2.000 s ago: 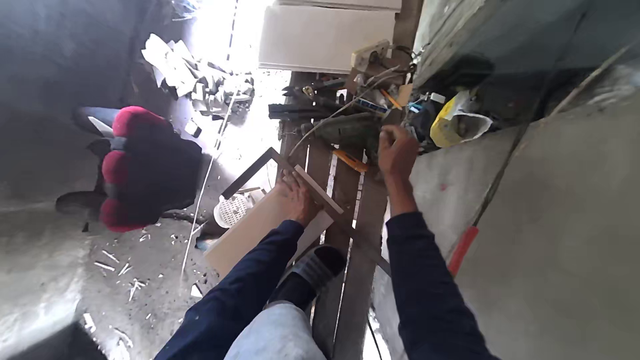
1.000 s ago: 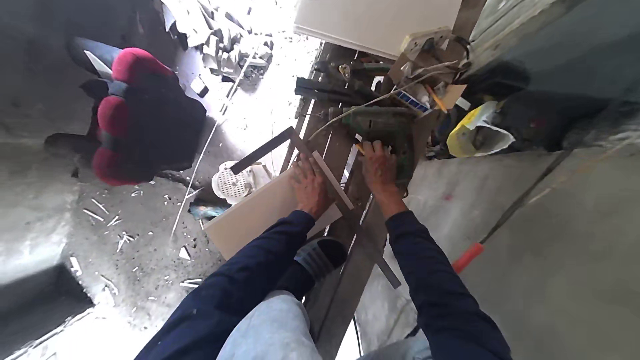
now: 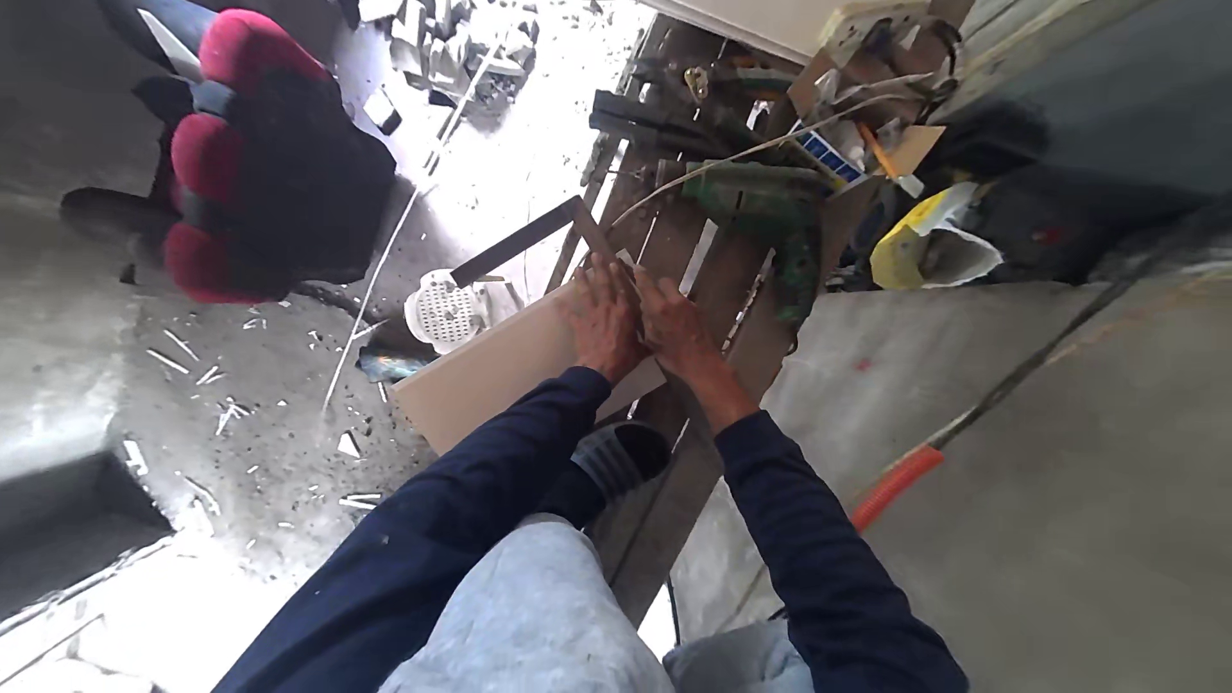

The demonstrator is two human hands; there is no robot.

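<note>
My left hand point(image 3: 604, 322) presses flat on a pale board or tile point(image 3: 491, 371) that lies slantwise on a plank bench point(image 3: 664, 520), its fingers reaching to a metal try square. The square's dark arm point(image 3: 515, 241) sticks out past the board's upper end. Right beside it, my right hand point(image 3: 679, 327) rests with bent fingers at the square's edge; whether it grips a small tool cannot be told. A green power drill point(image 3: 760, 197) lies on the planks beyond my hands. My socked, sandalled foot point(image 3: 621, 462) is near the board's lower edge.
A white perforated plastic piece point(image 3: 445, 313) is left of the board. Cut scraps point(image 3: 457, 48) litter the floor. A black-and-red padded object point(image 3: 279, 164) stands at the left. A torn yellow container point(image 3: 929, 241), a tool box point(image 3: 847, 144) and an orange-sleeved cable point(image 3: 895, 486) are at the right.
My right hand was raised near the drill, came down toward the square, and is now close against my left hand. My left hand has stayed on the board.
</note>
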